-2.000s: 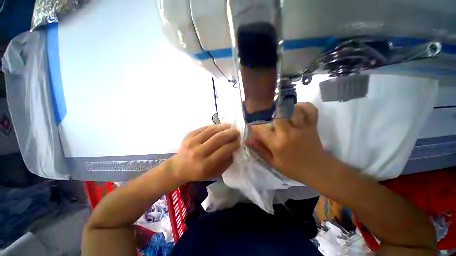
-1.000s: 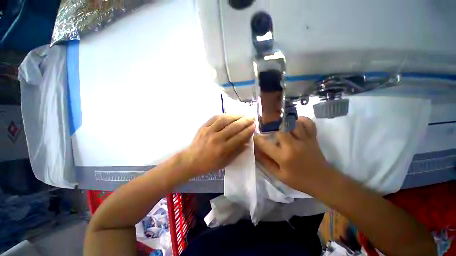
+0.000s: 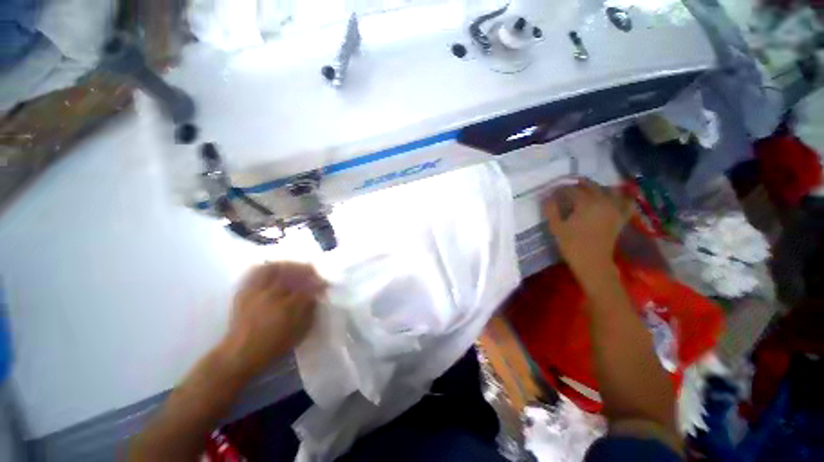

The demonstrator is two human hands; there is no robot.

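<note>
The white garment piece point(image 3: 425, 280) lies on the machine bed below the sewing machine head point(image 3: 271, 108) and hangs over the front edge toward my lap. My left hand point(image 3: 276, 302) is closed on the fabric's left edge, just in front of the needle area. The chrome finger guard point(image 3: 253, 230) hangs there; the needle itself is too blurred to make out. My right hand point(image 3: 589, 221) is away from the fabric, at the right end of the table, with fingers curled down. A dark spot shows at its fingers; I cannot tell whether it holds something.
A red plastic bag point(image 3: 669, 307) hangs right of my lap, below my right forearm. White scraps point(image 3: 727, 253) and piled cloth lie beyond the table's right end. A brown wrapped package point(image 3: 63, 135) is at the far left. Part of a red basket point(image 3: 220, 447) shows below the left table edge.
The view has swung to the right. My right hand has left the fabric by the needle and moved to the right table end. My left hand stays on the fabric, which is more spread out.
</note>
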